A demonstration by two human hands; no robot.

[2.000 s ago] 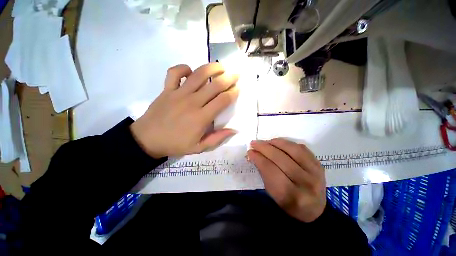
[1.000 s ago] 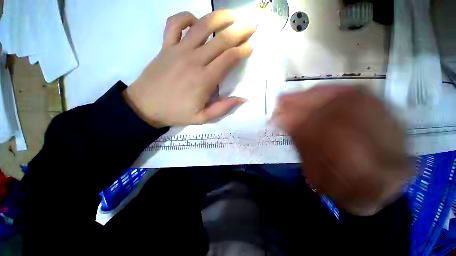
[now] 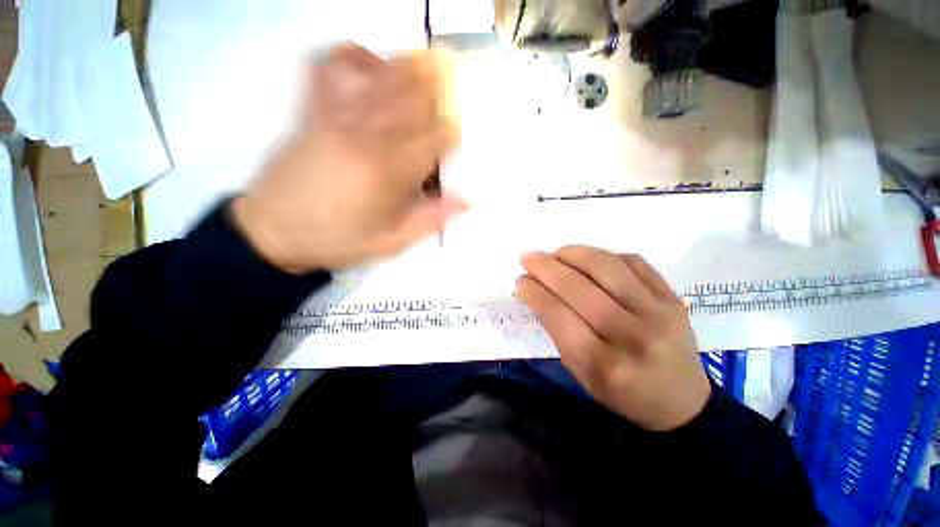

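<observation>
A white fabric piece (image 3: 490, 175), washed out by the lamp, lies on the machine bed in front of the needle area; its edges are hard to make out. My left hand (image 3: 361, 165) is blurred at its left edge, fingers bent, and whether it grips the fabric cannot be told. My right hand (image 3: 618, 329) is lower right near the ruler, thumb and fingertips together at the fabric's near end; the glare hides whether cloth is between them. The sewing machine head (image 3: 562, 21) is cut off by the top edge.
A strip bundle (image 3: 819, 154) lies right of the ridged knob (image 3: 671, 95). Red-handled scissors (image 3: 931, 245) are at the right edge. White panels (image 3: 88, 93) and narrow pieces (image 3: 19, 232) lie on the brown left board (image 3: 77, 247). Blue baskets (image 3: 871, 412) are below the table.
The right hand, blurred and farther right a second ago, is back near the fabric's front end. The left hand has shifted left, its fingers more bent. The camera view has also shifted.
</observation>
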